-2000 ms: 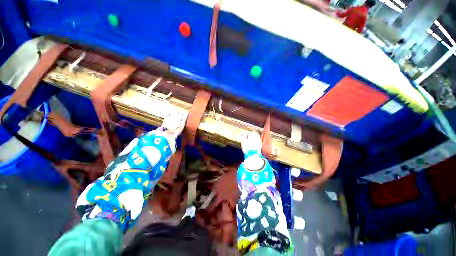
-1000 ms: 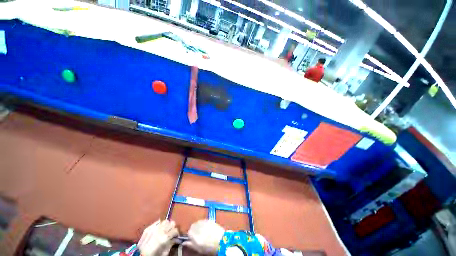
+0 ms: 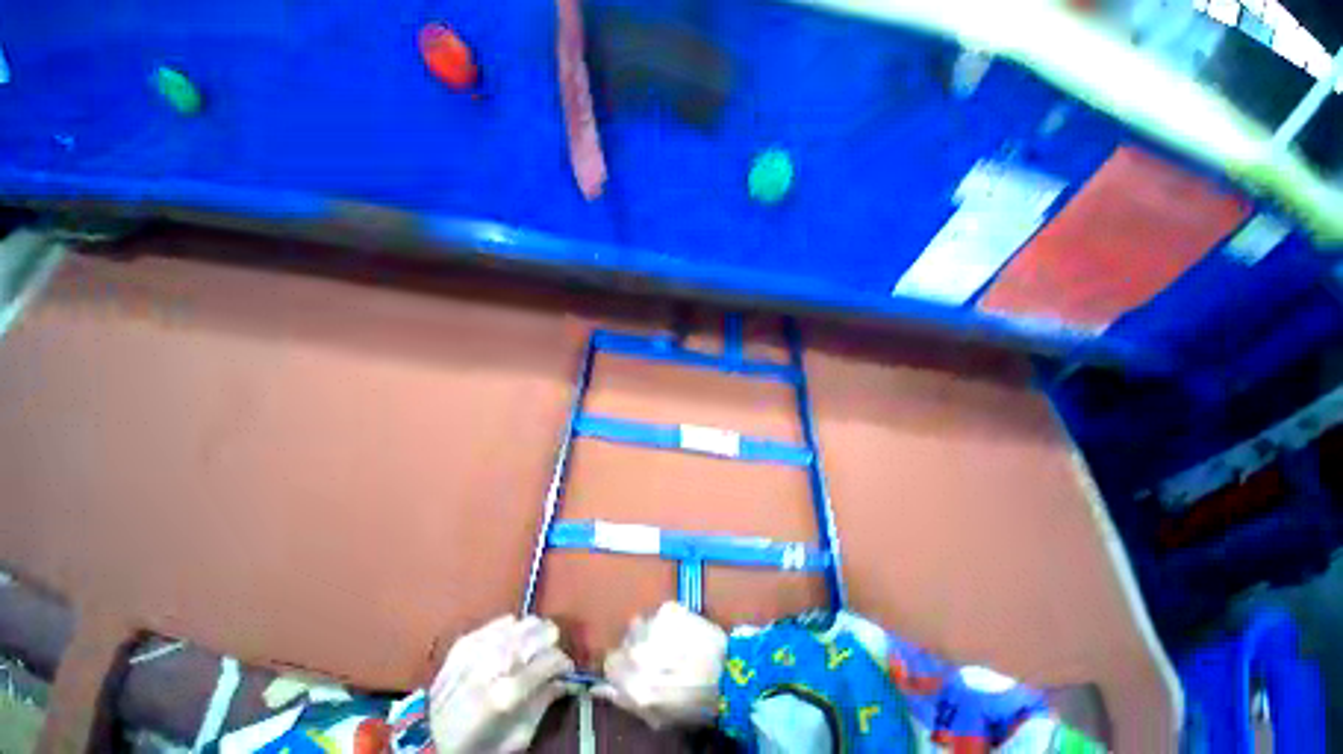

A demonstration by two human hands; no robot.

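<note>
The blue ladder-like cutting die (image 3: 692, 545) lies on the wide terracotta sheet (image 3: 324, 442); its far end reaches up to the press beam. My left hand (image 3: 498, 685) and my right hand (image 3: 666, 666) are close together at the die's near end, fingers curled on a thin dark bar that shows between them. The fingertips are partly hidden and the image is blurred. Both hands wear patterned sleeves.
The blue press beam (image 3: 368, 148) runs across above the sheet, with a red button (image 3: 449, 56), green buttons (image 3: 770, 175) and an orange-red notice (image 3: 1116, 239). Terracotta strips and pale slivers lie at the near left edge. A blue bin (image 3: 1259, 685) stands at lower right.
The hands have gone from the bed's front edge to the die's near end. The sheet and die now cover the bed. Since the previous frame, the view has tilted down and the hands keep their grip.
</note>
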